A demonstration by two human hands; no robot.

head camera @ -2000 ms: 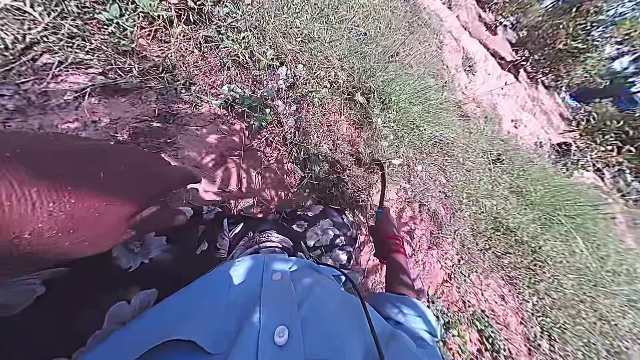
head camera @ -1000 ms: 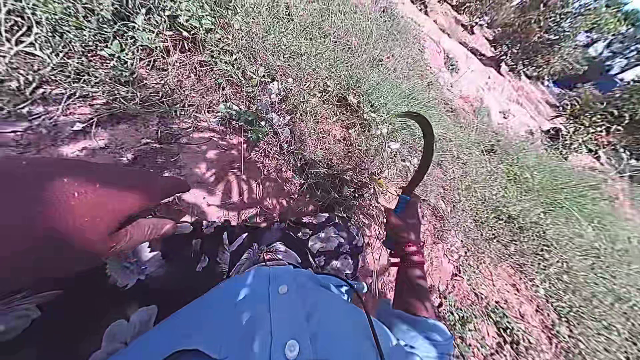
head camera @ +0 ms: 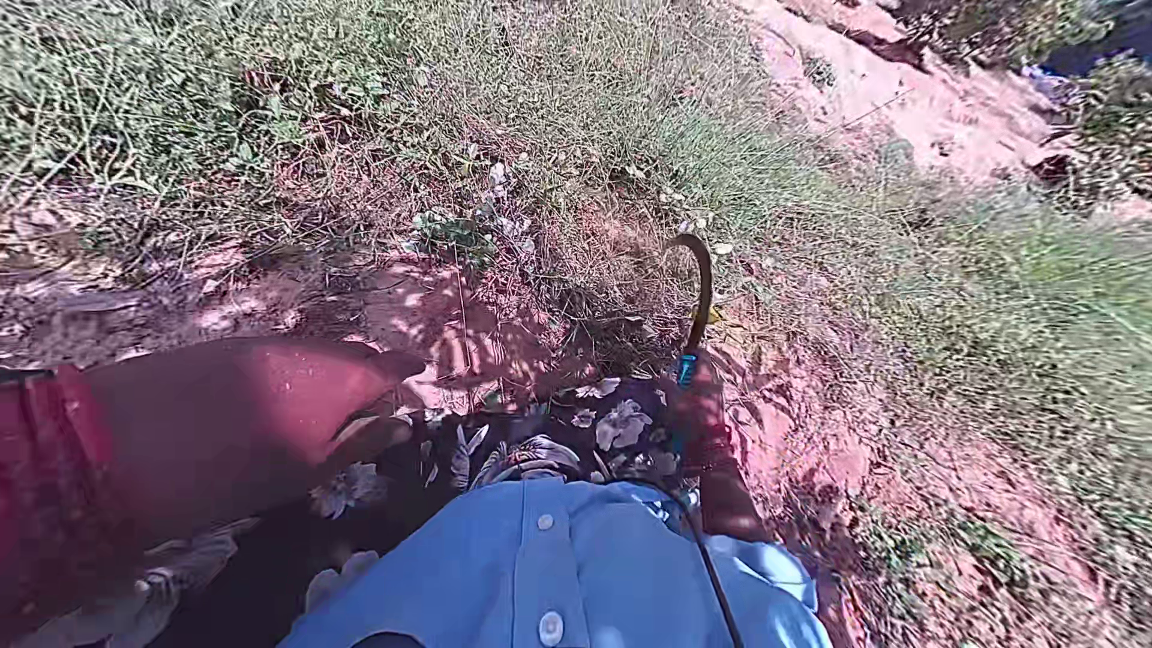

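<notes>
A sickle with a dark curved blade (head camera: pixel 704 279) and a blue handle is gripped in my right hand (head camera: pixel 697 405), just right of my lap. Its tip points left over dry grass (head camera: pixel 621 270) on reddish soil. My left hand (head camera: pixel 351 396) reaches in from the left, large and close to the view, above the dark floral cloth (head camera: pixel 621 423) on my lap. Its fingertips lie in shadow, and I cannot tell whether they hold anything.
Green grass (head camera: pixel 747 162) covers the ground ahead and to the right. A pale red earth bank (head camera: pixel 936 99) runs across the upper right, with bushes (head camera: pixel 1116 126) beyond it. A black cord (head camera: pixel 711 567) hangs over my blue shirt (head camera: pixel 549 558).
My right hand has brought the sickle down and closer to my lap since one second ago, when the blade stood raised. More of my left forearm, with red bands, now shows.
</notes>
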